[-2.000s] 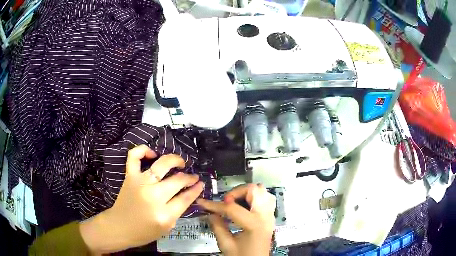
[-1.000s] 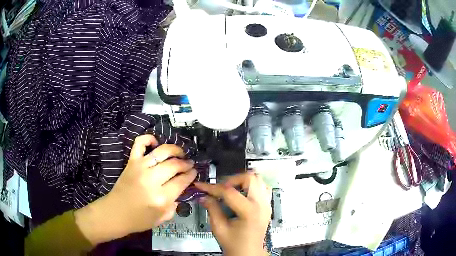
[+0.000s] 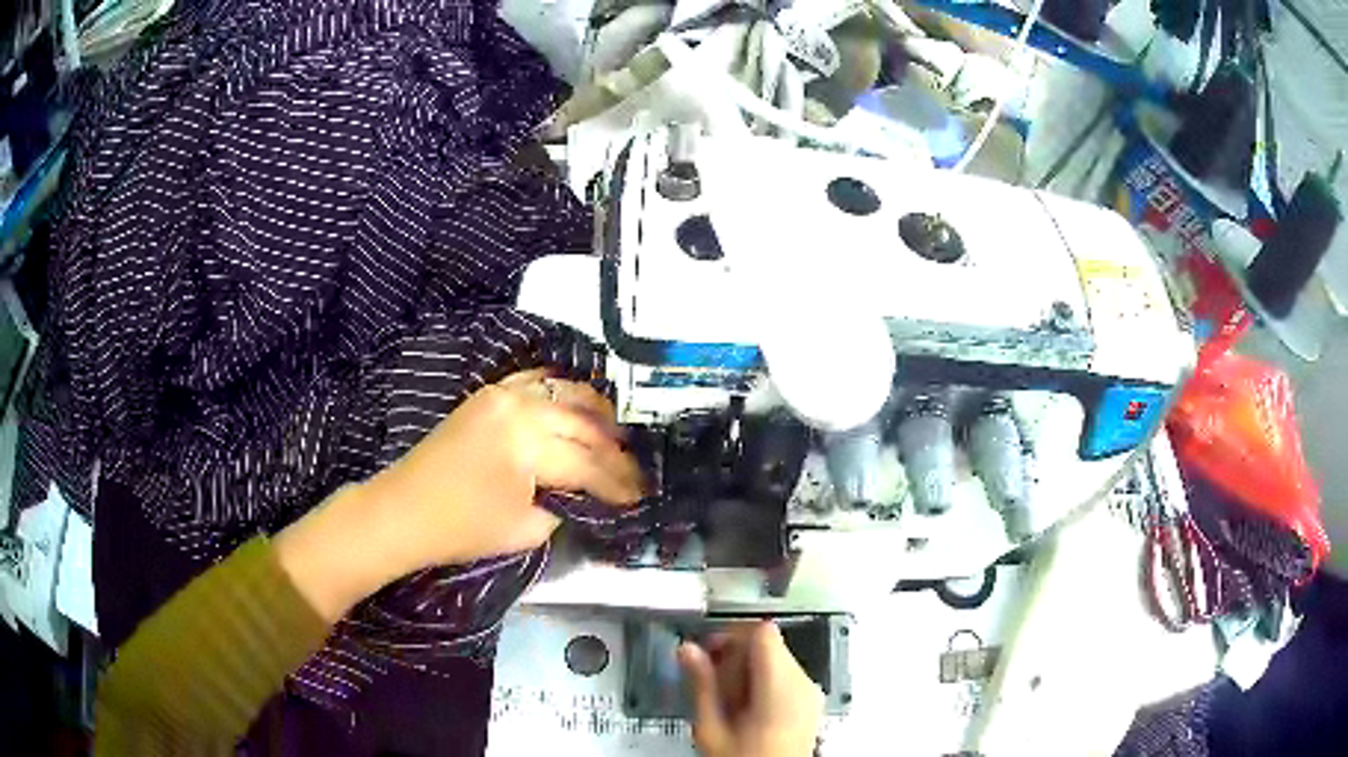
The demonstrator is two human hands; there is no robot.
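Note:
Dark striped fabric point(image 3: 266, 222) lies in a big heap left of the white overlock machine point(image 3: 991, 266). My left hand point(image 3: 488, 466) presses on and holds a striped piece point(image 3: 473, 584) just left of the needle area point(image 3: 732, 444), its fingertips on a fold of the cloth. My right hand point(image 3: 757, 692) is at the dark recess point(image 3: 651, 666) near the front edge, away from the cloth. Its fingers are bent and blurred, and whether it holds anything is unclear. The machine's white arm and glare hide part of the needle area.
Grey tension knobs point(image 3: 927, 456) stand on the machine front. A cream cloth point(image 3: 1087, 629) hangs at its right. Red-handled scissors point(image 3: 1178, 569) and a red plastic bag point(image 3: 1254, 451) lie farther right. Dark thread cones point(image 3: 1294, 252) are at the back right.
The view has shifted, so the machine sits lower and farther right. My right hand has left the cloth beside my left hand and moved down to the recess. More cloth bunches below my left hand.

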